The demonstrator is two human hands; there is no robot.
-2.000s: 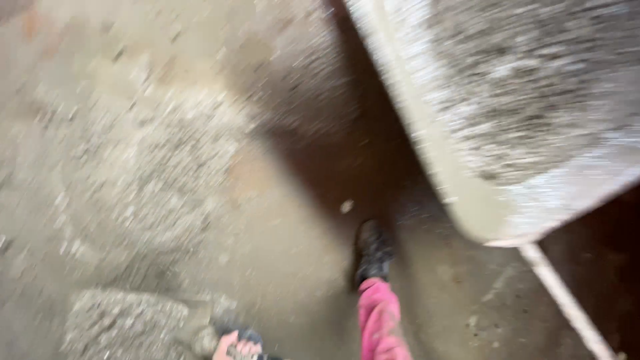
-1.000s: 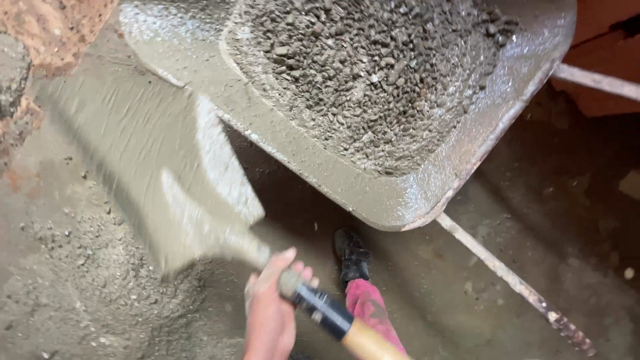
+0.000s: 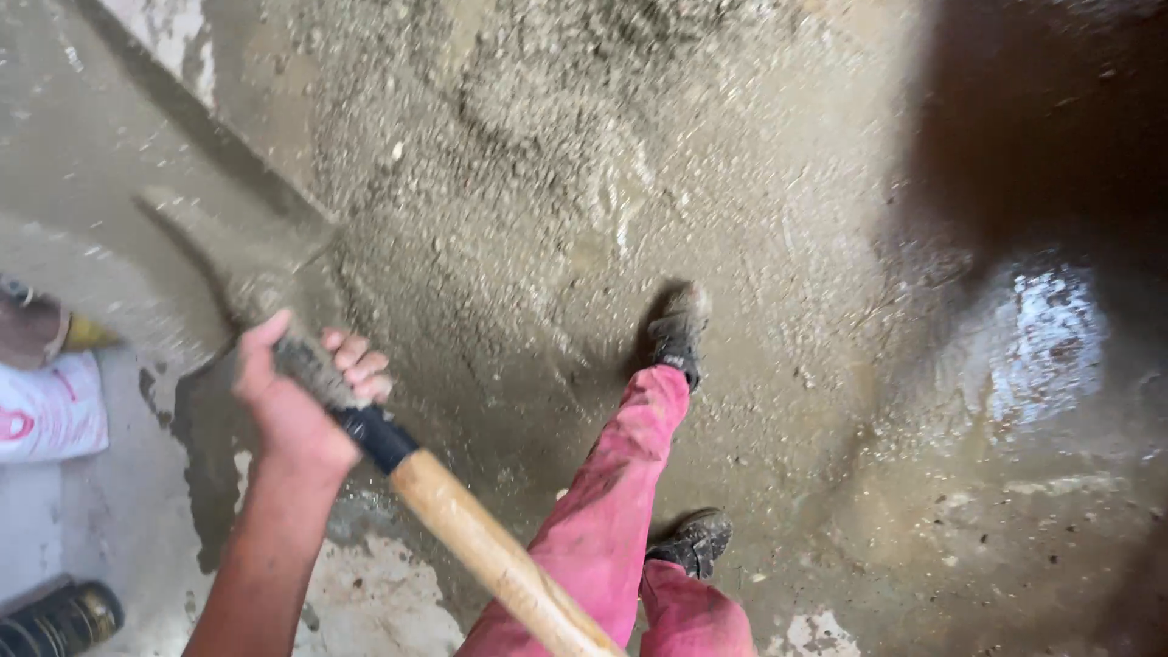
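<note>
My left hand is closed around the lower shaft of a shovel, just below its blade and above a black band. The shaft is wooden and runs down to the bottom edge between my hand and my pink-trousered legs. The broad metal blade, coated in grey wet mortar, fills the upper left and is blurred. Wet concrete mix lies spread over the floor to the right of the blade. My right hand is out of view.
My shoes stand on the wet, smeared floor. At the left edge lie a white bag with pink print and a dark cylindrical object. A dark shadow and a shiny wet patch are on the right.
The view has swung away from the wheelbarrow of wet concrete seen one second ago. My left hand, not visible two seconds ago, still grips the shovel as it did one second ago.
</note>
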